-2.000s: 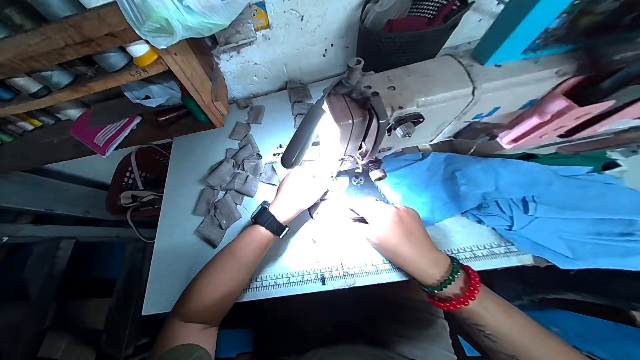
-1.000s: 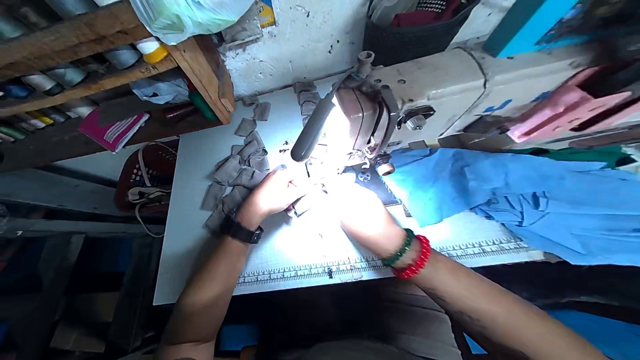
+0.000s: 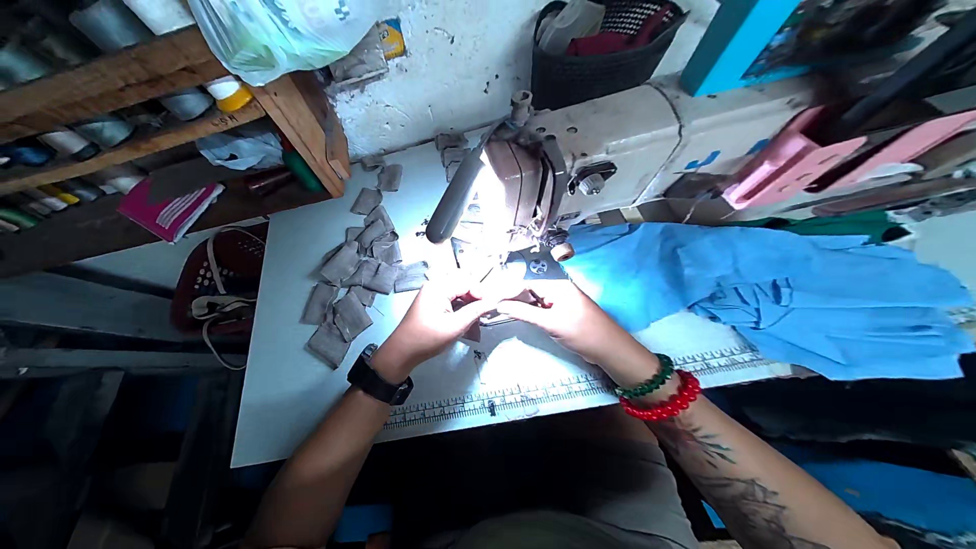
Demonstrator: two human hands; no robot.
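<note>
Under the lit head of a sewing machine (image 3: 522,183), my left hand (image 3: 438,316) and my right hand (image 3: 557,313) meet at the fingertips. Both pinch a small dark fabric piece (image 3: 471,329), partly hidden by the fingers and washed out by glare. My left wrist wears a black watch, my right wrist green and red bead bracelets. Several grey-brown fabric pieces (image 3: 351,316) lie in a loose pile left of my left hand. A blue cloth (image 3: 762,290) lies to the right of the machine head, beyond my right hand.
A ruler tape (image 3: 526,396) runs along the table's front edge. Thread spools (image 3: 103,130) fill the wooden shelf (image 3: 305,130) at the upper left. Behind the machine stands a dark basket (image 3: 602,65). A pink holder (image 3: 801,164) is at the right; a dark red basket (image 3: 221,282) sits left of the table.
My hands have come together at the fingertips in front of the needle area; one second ago they were farther apart. The fabric piece now shows between them.
</note>
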